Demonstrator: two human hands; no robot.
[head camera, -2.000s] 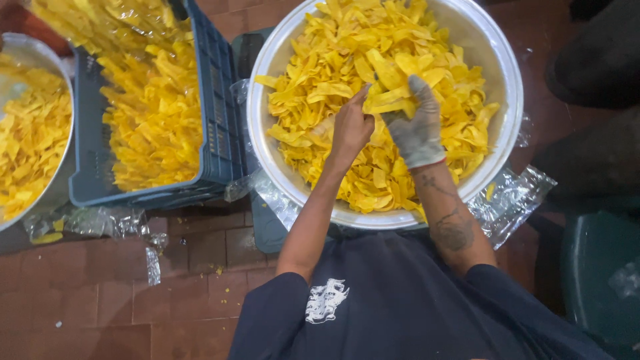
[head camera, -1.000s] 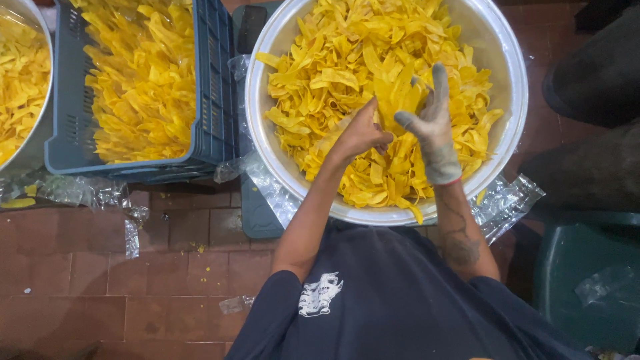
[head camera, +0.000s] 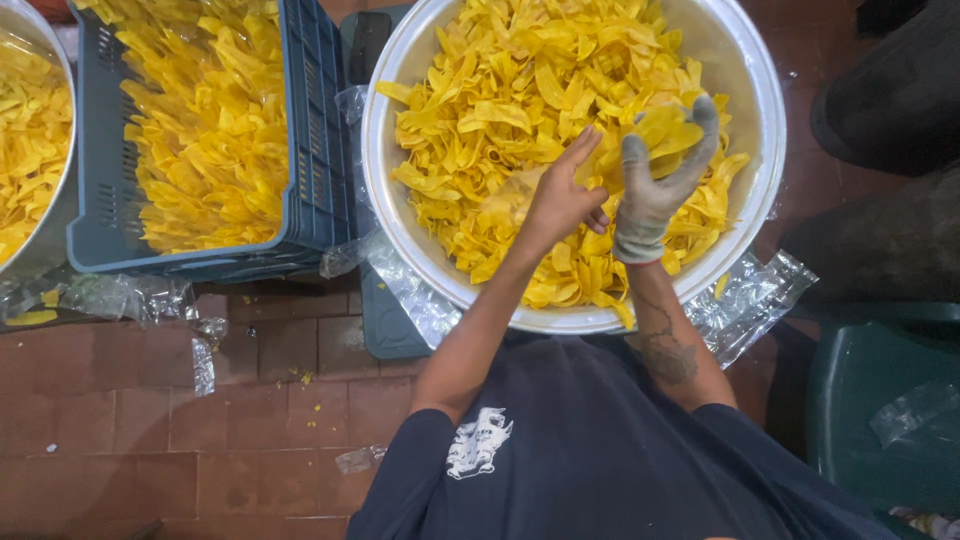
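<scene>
A wide metal basin (head camera: 766, 157) is heaped with long yellow chips (head camera: 555, 82), perhaps plantain. Over the heap, my right hand (head camera: 660, 180) wears a grey glove and cups several chips between thumb and fingers. My left hand (head camera: 566, 191) is bare, just left of it, index and middle fingers stretched towards those chips and the others curled; whether it grips anything is unclear. Something see-through, probably plastic film (head camera: 517, 199), lies by its fingers. Under the basin's lower edge, clear plastic bags (head camera: 757, 300) stick out.
A blue plastic crate (head camera: 319, 142) holds packed yellow chips in clear plastic. Another metal basin (head camera: 56, 187) of chips is at the far left. A green plastic chair (head camera: 862, 405) stands at the lower right, with dark-clothed legs (head camera: 892, 97) above it. Scraps lie on the tiled floor (head camera: 255, 420).
My gloved hand had its fingers spread upright a second ago; now they curl around chips. My bare hand's index and middle fingers now extend further upward.
</scene>
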